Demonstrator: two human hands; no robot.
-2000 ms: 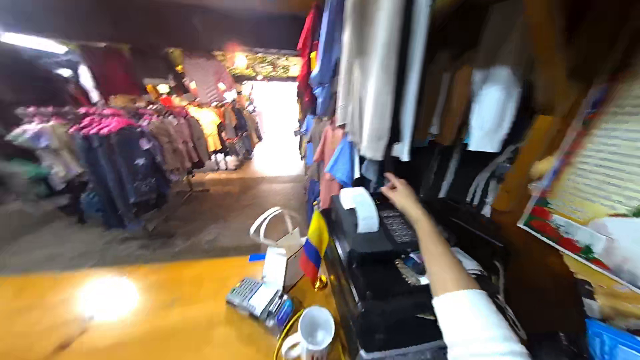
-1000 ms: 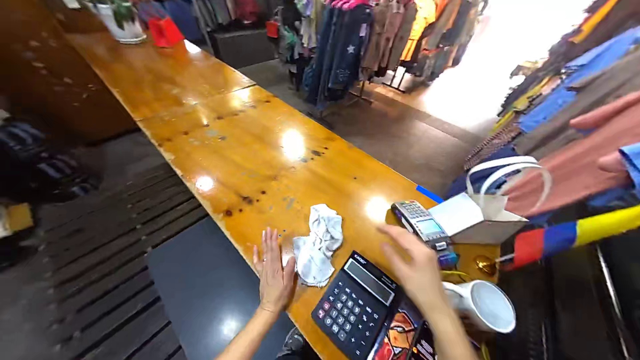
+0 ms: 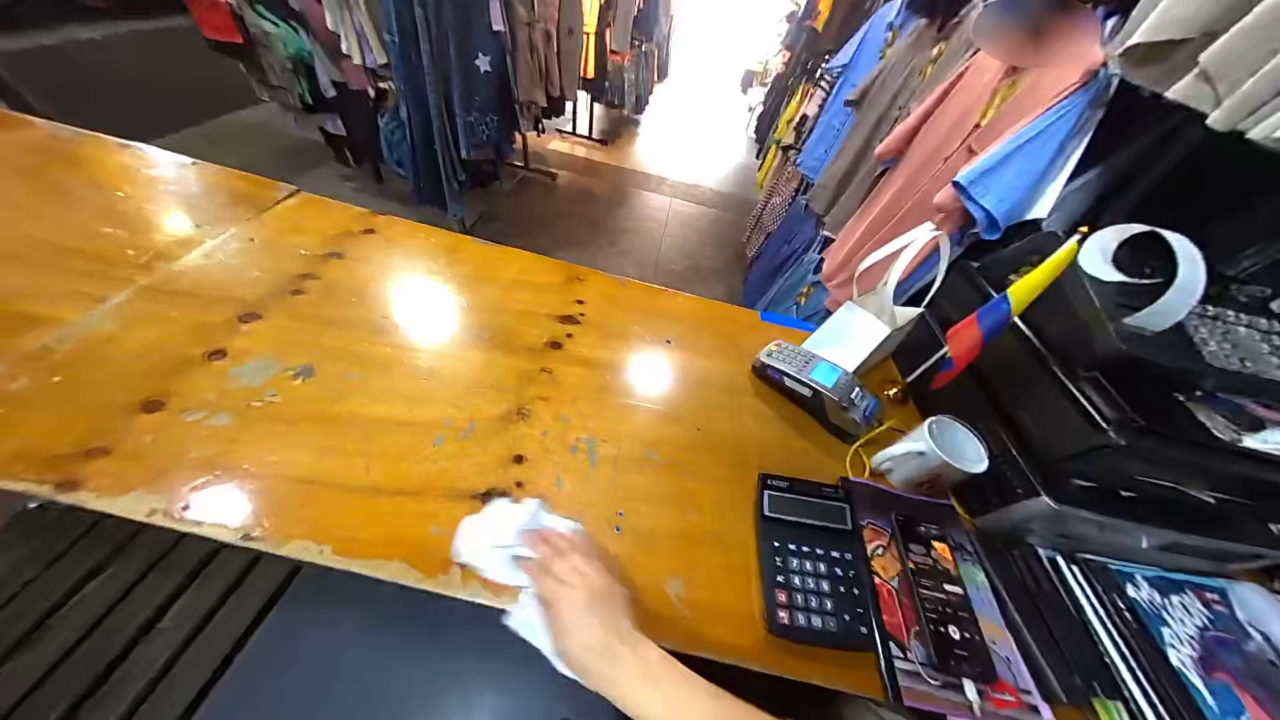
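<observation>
My right hand (image 3: 575, 590) reaches in from the lower right and lies on a crumpled white cloth (image 3: 500, 540). Its fingers press the cloth against the glossy wooden counter (image 3: 420, 430) near the front edge, and part of the cloth hangs past that edge. My left hand is out of view. To the right of my right hand, a black desk calculator (image 3: 815, 570) lies on the counter. Beyond it are a card payment terminal (image 3: 815, 385) with a lit screen and a white mug (image 3: 935, 455).
A phone (image 3: 945, 590) with a cable lies on a printed picture right of the calculator. Behind stand a white paper bag (image 3: 855, 330), a small yellow, blue and red flag (image 3: 1005, 315) and a black receipt printer (image 3: 1120, 310). Clothes racks flank the floor beyond.
My right hand has moved from near the card terminal onto the cloth. The cloth, beside the calculator a second ago, now lies farther left. My left hand has left the view.
</observation>
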